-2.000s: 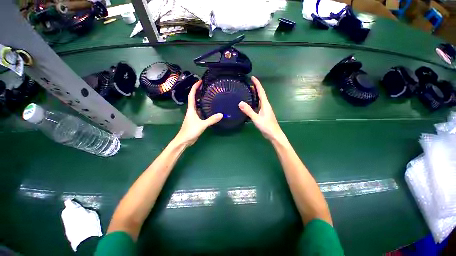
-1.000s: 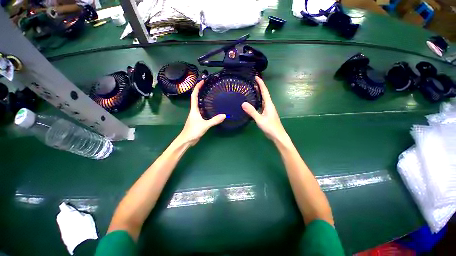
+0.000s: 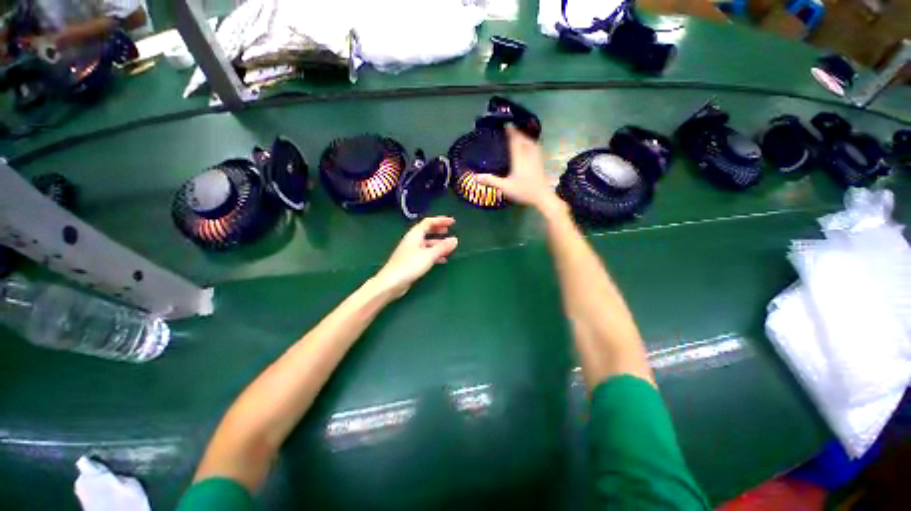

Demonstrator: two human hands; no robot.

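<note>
My right hand (image 3: pixel 521 178) is blurred, thumb and fingers spread over the right side of a clip-on fan (image 3: pixel 479 162) that glows orange between its ribs. Whether it touches the fan is unclear. My left hand (image 3: pixel 420 255) is empty, fingers loosely curled and apart, in front of the fans. Another black fan with a grey hub (image 3: pixel 607 180) stands just right of my right hand, clip at its back right. To the left are a glowing fan with a dark hub (image 3: pixel 360 172) and a glowing fan with a grey hub (image 3: pixel 218 203).
More black fans (image 3: pixel 727 155) stand along the green line at right. White bubble bags (image 3: pixel 844 319) lie at the right edge. A perforated steel post (image 3: pixel 95 250), a clear bottle (image 3: pixel 90 321) and a white cloth (image 3: pixel 108 489) are at left. A person's arm (image 3: pixel 90 30) shows top left.
Both hands have let go of the fan they held. My right hand has moved up over another fan; my left is drawn back empty. The view has shifted, with surroundings sliding left.
</note>
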